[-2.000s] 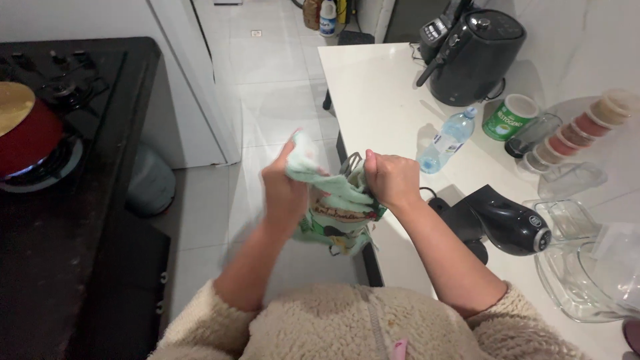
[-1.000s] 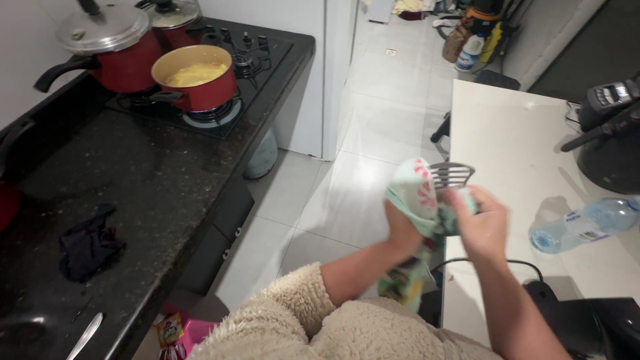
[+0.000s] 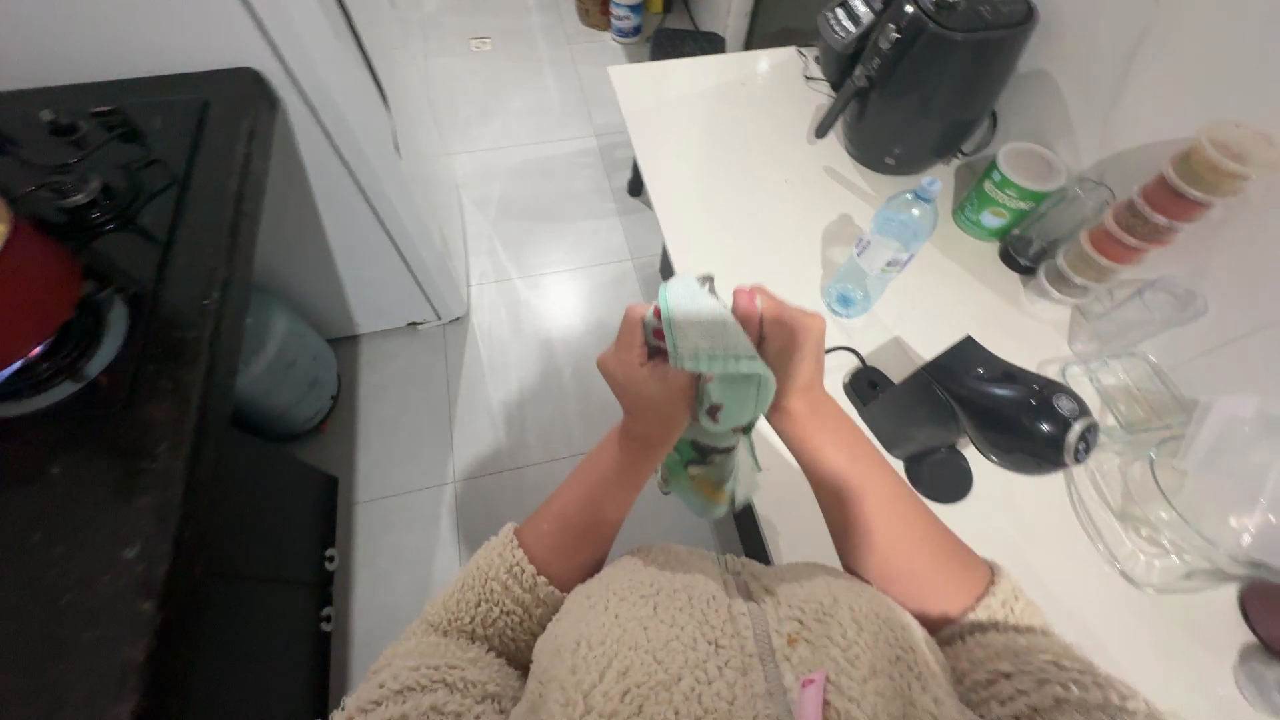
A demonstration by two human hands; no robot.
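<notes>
A pale green patterned kitchen cloth (image 3: pixel 712 400) is bunched between my two hands, over the gap beside the white table. My left hand (image 3: pixel 650 375) is closed around the cloth's left side. My right hand (image 3: pixel 787 345) grips it from the right, with the thumb up. A band of the cloth folds over between the hands, and the lower part hangs down, slightly blurred. A small dark tip (image 3: pixel 707 284) shows above the cloth; most of that object is hidden by the cloth and fingers.
The white table (image 3: pixel 700 130) holds an air fryer (image 3: pixel 915 85), a plastic bottle (image 3: pixel 885 250), a green-labelled tub (image 3: pixel 1005 195), stacked spice jars (image 3: pixel 1140 215), a black appliance (image 3: pixel 1010 405) and glass dishes (image 3: pixel 1130 500). Left, a red pot (image 3: pixel 35 290) sits over a lit burner on the black counter (image 3: pixel 90 530).
The view swung left toward the stove and back right. Both hands have kept hold of the cloth; the slotted metal utensil head visible above it one second ago is now mostly covered.
</notes>
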